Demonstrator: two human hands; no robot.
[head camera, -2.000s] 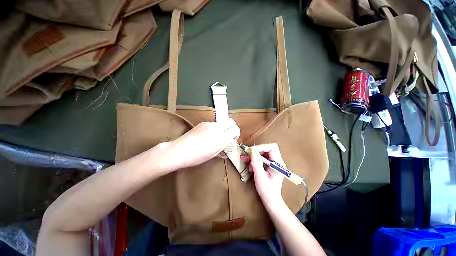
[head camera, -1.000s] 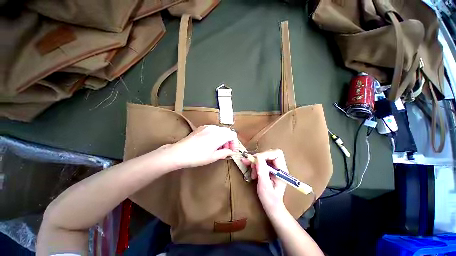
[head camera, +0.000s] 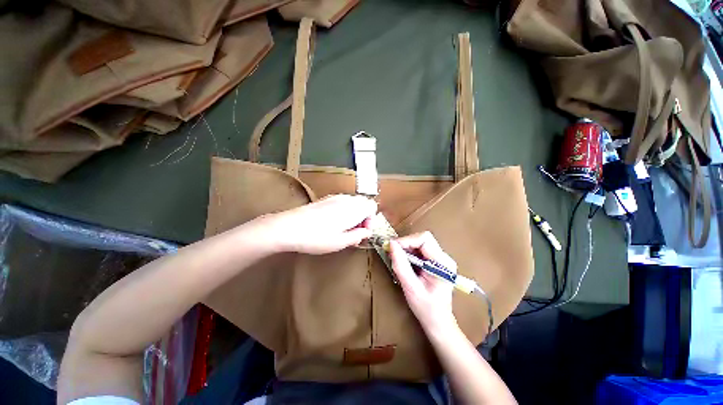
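A brown tote bag (head camera: 325, 316) lies flat with its handles (head camera: 298, 103) pointing away and a leather patch (head camera: 369, 354) near its bottom. A cream closure tab (head camera: 365, 166) with a metal ring extends above the mouth. My left hand (head camera: 337, 224) pinches a second cream tab (head camera: 382, 229) at the mouth centre; the fingers partly hide it. My right hand (head camera: 424, 277) holds a white pen tool (head camera: 436, 270) like a pencil, its tip at that tab. The exact contact is too small to tell.
Heaped brown bags (head camera: 119, 87) lie at upper left, another brown bag (head camera: 618, 71) at upper right. A red can (head camera: 582, 154), cables and a second pen tool (head camera: 546, 230) lie right. A plastic-lined bin (head camera: 79, 277) is at lower left, a blue crate (head camera: 662, 391) at lower right.
The whole view has shifted, so the bag and surroundings appear further right. Both hands stay at the mouth centre; the right hand and pen have shifted slightly relative to the tab.
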